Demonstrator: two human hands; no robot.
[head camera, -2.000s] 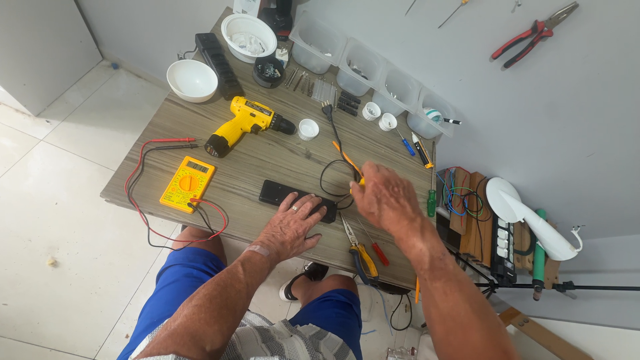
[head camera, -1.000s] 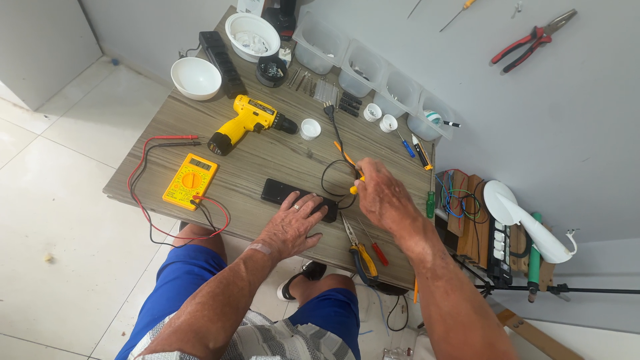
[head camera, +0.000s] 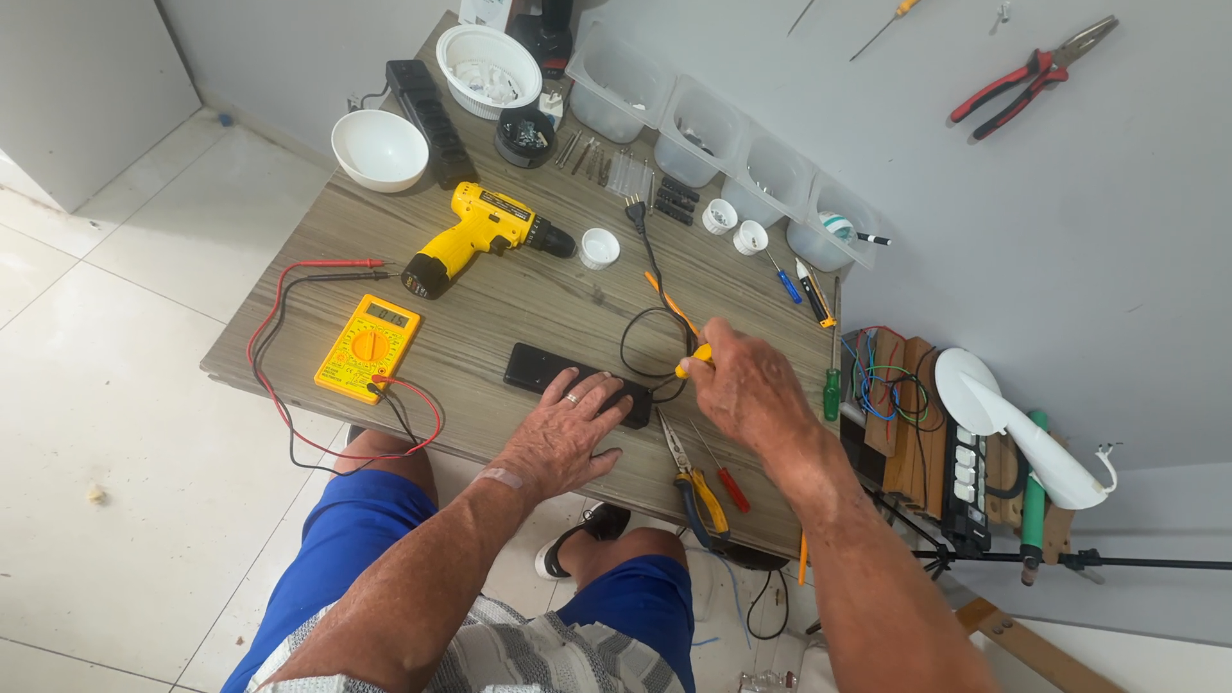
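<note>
Near the table's front edge lies a black rectangular device (head camera: 539, 368), with my left hand (head camera: 568, 433) laid flat over its right part, fingers spread. My right hand (head camera: 751, 385) is closed around a yellow-handled tool (head camera: 696, 362) just right of the device; its tip by the device's right end is hard to make out. A black power cord (head camera: 653, 252) with a plug loops beside that hand. Long-nose pliers (head camera: 701, 486) with blue and yellow handles and a red screwdriver (head camera: 731, 489) lie between my hands, close to the edge.
A yellow multimeter (head camera: 369, 348) with red and black leads and a yellow cordless drill (head camera: 476, 234) lie on the left. Bowls, a black power strip (head camera: 430, 120) and clear plastic bins (head camera: 693, 135) line the back. A green screwdriver (head camera: 832, 393) lies at the right edge, near a white lamp (head camera: 1020, 433).
</note>
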